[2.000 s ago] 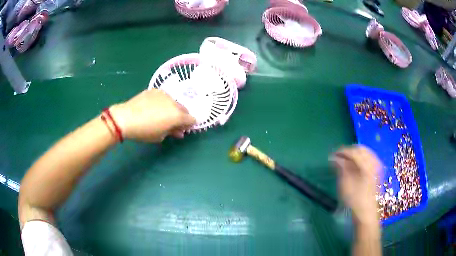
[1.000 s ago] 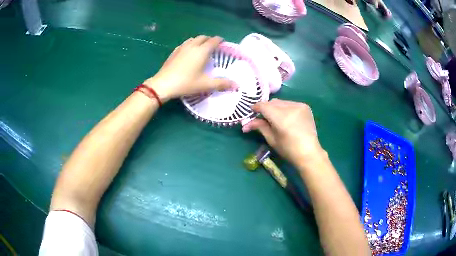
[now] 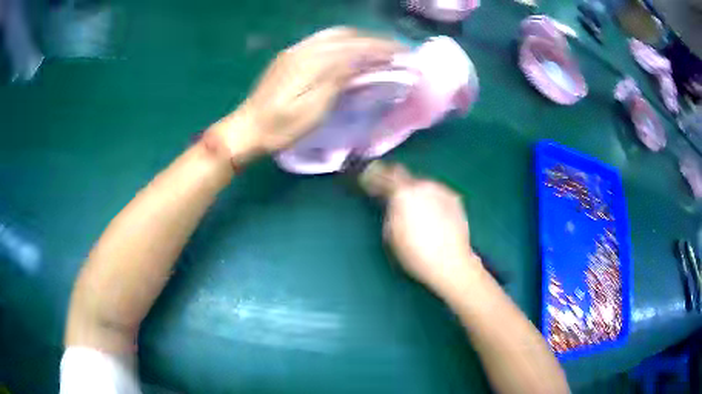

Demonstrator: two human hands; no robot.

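The picture is blurred. The pink clip fan [image 3: 389, 115] is tilted up off the green bench, its cage lower left and its clip foot upper right. My left hand [image 3: 308, 85] grips the cage from above and behind. My right hand [image 3: 427, 227] is closed round the mallet [image 3: 375, 177], whose dark head is at the fan's lower rim; the black grip end shows behind my wrist. Whether head and rim touch is too blurred to tell. The blue tray [image 3: 545, 231] with copper-red and whitish small pieces [image 3: 604, 296] lies to the right.
More pink fans [image 3: 556, 73] lie on the green bench [image 3: 231, 292] at the top and upper right, one cut off by the top edge. Dark hand tools [image 3: 687, 269] lie at the far right. A grey metal piece [image 3: 23, 46] stands at the upper left.
The fan has been tilted up from lying flat under my left hand. My right hand has left the fan's rim, taken hold of the mallet and brought its head to the rim.
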